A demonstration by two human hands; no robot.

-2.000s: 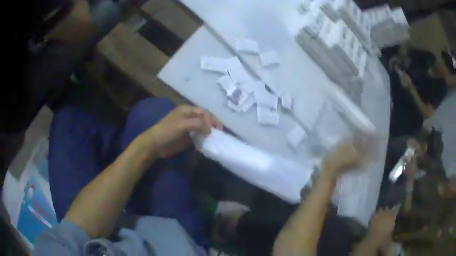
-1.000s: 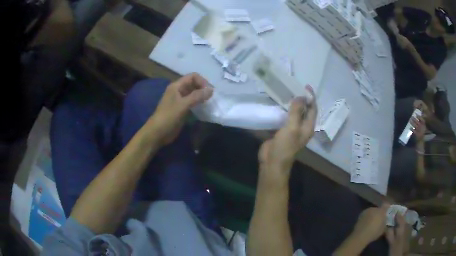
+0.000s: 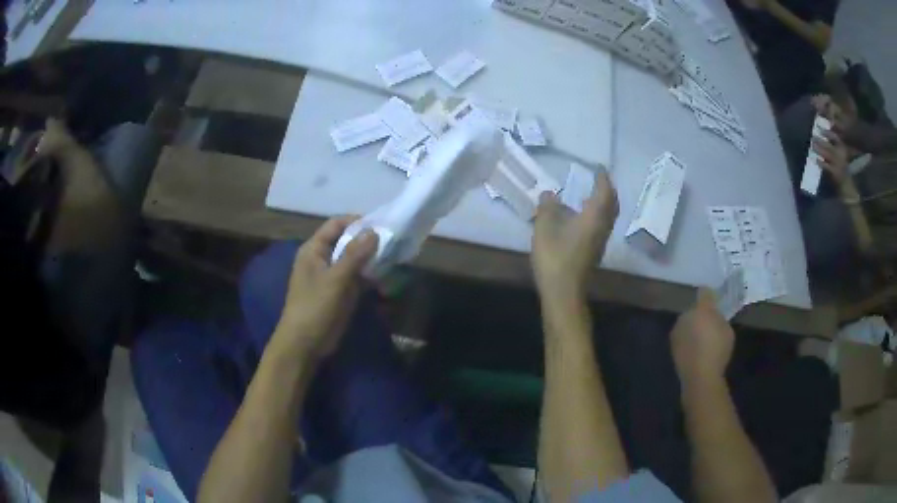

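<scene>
My left hand (image 3: 334, 275) is closed on the lower end of a long, milky white sleeve (image 3: 433, 192), which points up and right over the board. The sleeve is blurred, and its contents are unclear. My right hand (image 3: 573, 226) is at the board's near edge, its thumb and fingers apart. A narrow pale printed piece (image 3: 524, 177) lies by its fingertips, partly hidden by the sleeve. Small printed white slips (image 3: 401, 118) are loosely heaped behind the sleeve.
A white folded carton (image 3: 657, 201) stands right of my right hand. A flat printed sheet (image 3: 747, 251) lies at the right edge, near another person's hand (image 3: 701, 339). Stacked white cartons (image 3: 590, 22) are at the back. Another person's hands (image 3: 831, 142) hold a white carton at far right.
The sleeve has swung from level to pointing up and right, and its right end is away from my right hand. The pale piece has come down by the slips. The view has shifted.
</scene>
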